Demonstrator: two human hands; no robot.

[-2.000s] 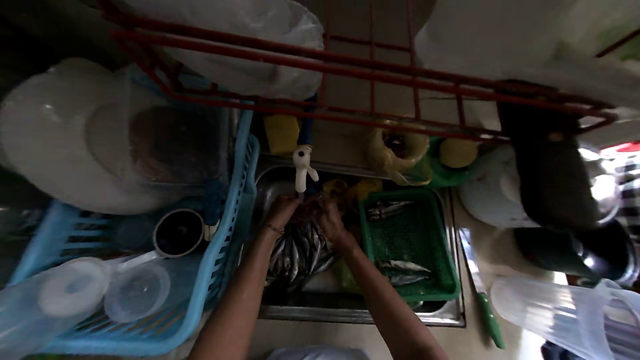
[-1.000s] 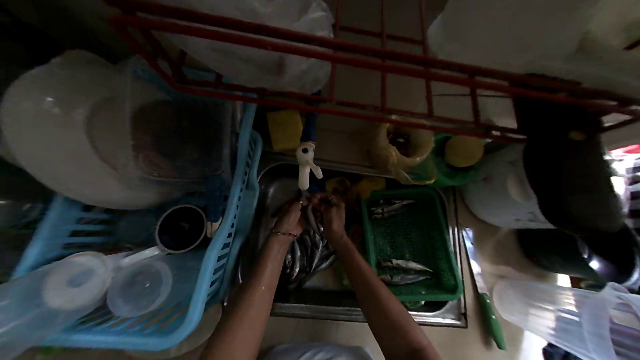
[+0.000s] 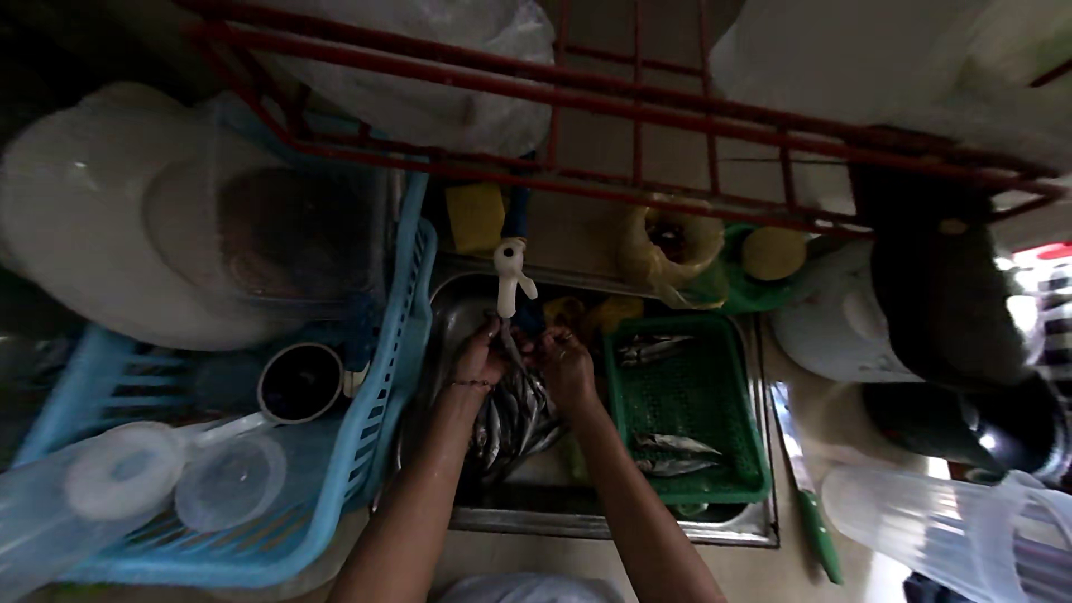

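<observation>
Over a metal sink (image 3: 544,523), my left hand (image 3: 481,356) holds a small slender fish (image 3: 512,347) just below the white plastic tap (image 3: 508,280). My right hand (image 3: 568,364) is close beside it, its fingers bent near the fish; whether they grip anything is too dark to tell. Under my hands lies a pile of small silvery fish (image 3: 511,419). To the right, a green plastic basket (image 3: 758,419) in the sink holds several more fish, some at its far end and some at its near end.
A blue plastic dish basket (image 3: 327,511) with lids and containers stands left. A green-handled knife (image 3: 808,502) lies right of the sink, near a clear plastic pitcher (image 3: 921,519). A red wire rack (image 3: 670,113) hangs above. Behind the sink sits a yellow plastic bag (image 3: 682,251).
My hands have moved slightly apart, and a fish now shows clearly at my left hand. The fish in the green basket look unchanged.
</observation>
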